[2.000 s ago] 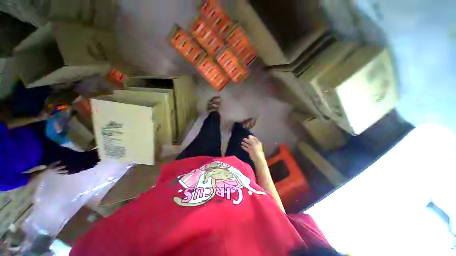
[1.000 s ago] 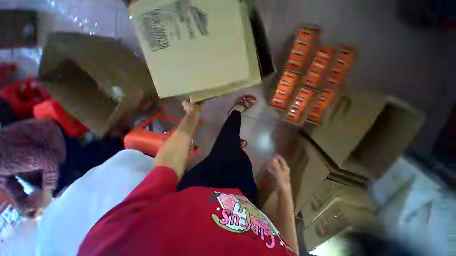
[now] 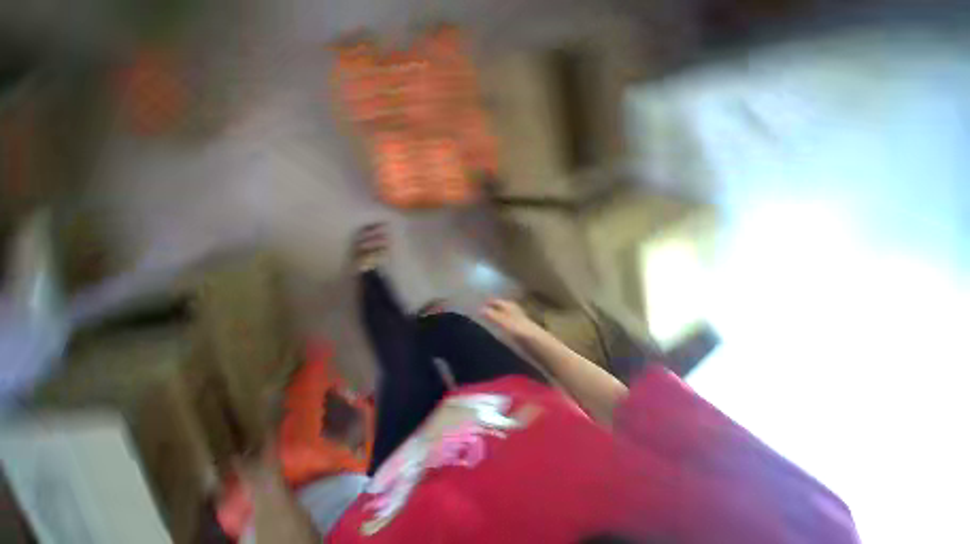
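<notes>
The view is strongly blurred. My right hand is near the middle, in front of my right thigh; nothing shows in it, and its fingers are too blurred to read. A blurred forearm, seemingly my left arm, shows at the lower left; its hand cannot be made out clearly. A large brown carton stands at the left, near that arm; whether my left hand touches it cannot be told. Filled inner cartons with orange contents stand grouped on the floor ahead of my feet.
An orange-red stool is close at my left leg. Brown cartons stand to the right of the filled group. More cartons are at the right, beside a bright white area. A pale box-like surface is at the lower left edge.
The view has swung, and the filled cartons now lie further left in the picture. The large carton at my left hand one second ago is no longer clearly seen in it. My right hand still shows nothing in it.
</notes>
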